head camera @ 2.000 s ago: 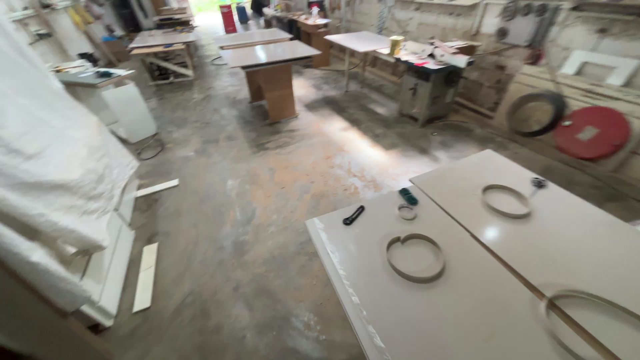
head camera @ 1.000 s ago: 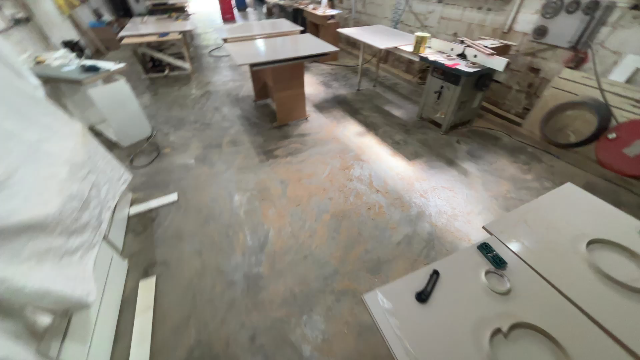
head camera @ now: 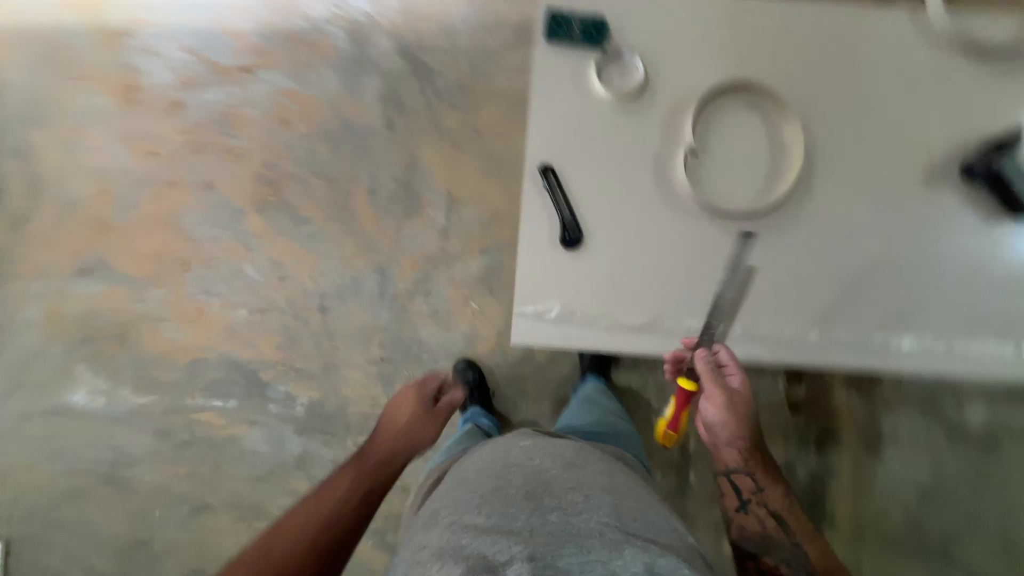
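My right hand holds a flat metal file with a red and yellow handle, its blade pointing over the front edge of a pale panel. To the left, my left hand hangs over the floor beside the panel's corner, fingers curled; whether anything is inside them cannot be seen. A black utility knife lies near the panel's left edge. Beyond the file's tip rests a large coil of edge-banding strip. A smaller pale ring lies next to a dark green block.
At the right edge of view a blurred black object sits on the panel. Part of another pale coil shows at the top right. The stained concrete floor extends left of the panel, and my shoes stand by its front edge.
The view has swung down and come close to the panel. Both my hands and the file are now in sight; neither earlier frame shows them.
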